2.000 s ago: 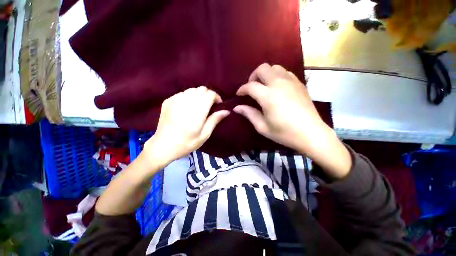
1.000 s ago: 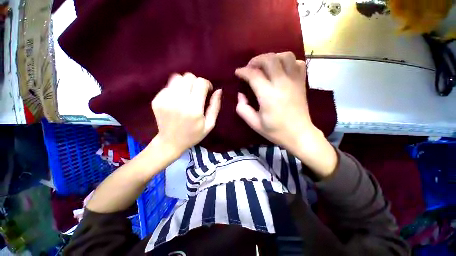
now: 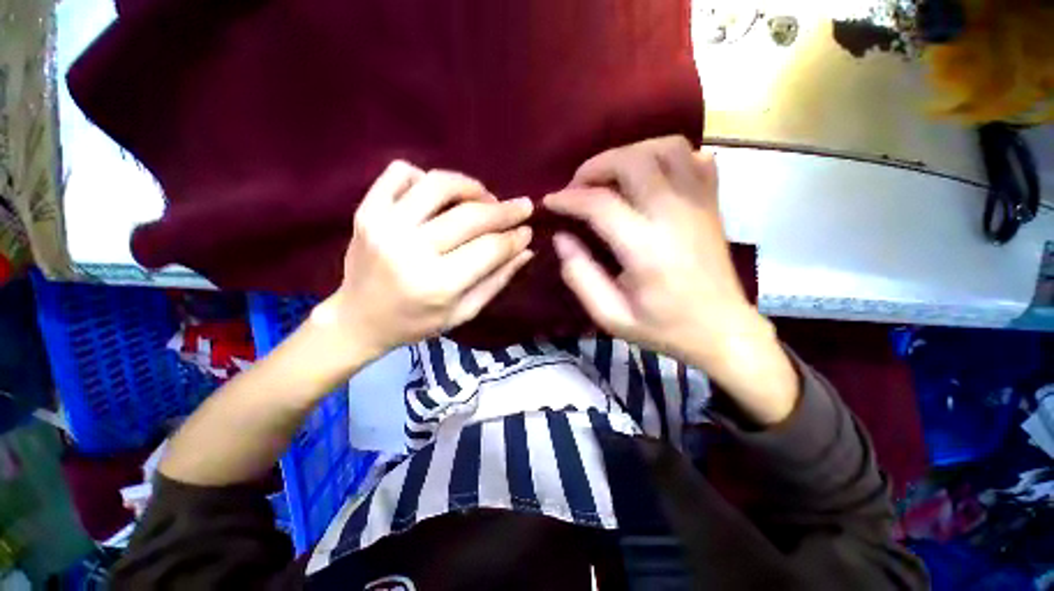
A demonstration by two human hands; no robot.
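A maroon cloth panel [image 3: 347,104] lies over the white table and hangs over its front edge towards the striped apron. My left hand [image 3: 433,254] pinches the cloth near its front part, fingertips together. My right hand [image 3: 659,242] is just beside it on the right, its thumb and forefinger on the same cloth, the fingertips of both hands almost meeting. A reddish glow lights the cloth at the top right. What lies under the cloth is hidden.
The pale gold bed cover [image 3: 809,98] is right of the cloth. Black looped snips [image 3: 1009,185] and a yellow-orange tuft [image 3: 996,58] lie at the far right. Brown cardboard [image 3: 29,139] is at the left edge. A blue plastic basket [image 3: 110,358] stands below the table edge.
The cloth's left side has shifted left in the picture. Both hands stayed near the front of the cloth; my left hand's fingers have closed onto it and come nearer my right fingertips.
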